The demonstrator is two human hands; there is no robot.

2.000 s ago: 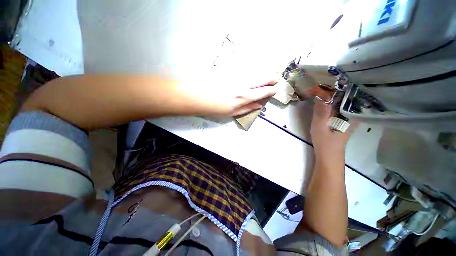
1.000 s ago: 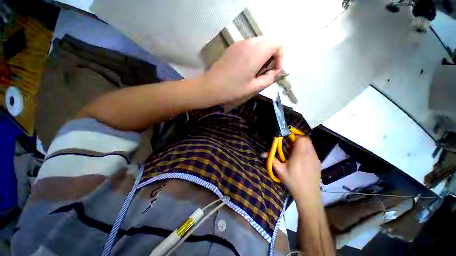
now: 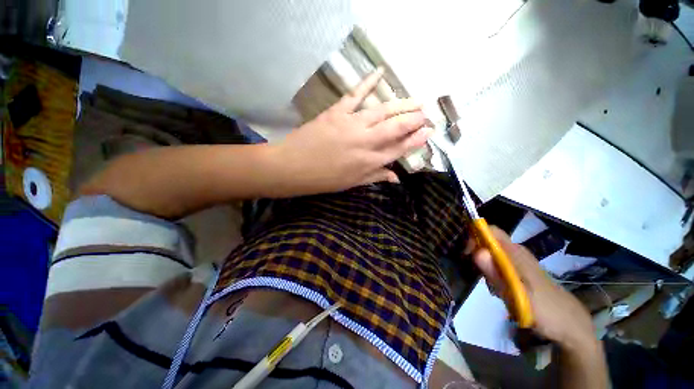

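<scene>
A pale fabric piece with brown strips (image 3: 308, 97) lies at the table's front edge. My left hand (image 3: 361, 140) rests flat on it with the fingers spread; whether the fingertips pinch anything cannot be told. My right hand (image 3: 525, 285) holds scissors (image 3: 502, 266) by the orange-yellow handles. Their blades point up and left, with the tips at the fabric beside my left fingertips. A small brown scrap (image 3: 449, 118) lies on the pale cloth just beyond the blade tips.
Brown cloth (image 3: 144, 125) is piled at the left. A white disc (image 3: 36, 188) lies on an orange-brown surface at the far left. A dark machine part (image 3: 656, 11) shows at the top right. A shelf with papers and brown bundles (image 3: 647, 308) is below right.
The scissors have come up to the cloth edge, their handles now closer together and seen side-on. My left hand has flattened onto the fabric. A brown scrap now lies beyond it.
</scene>
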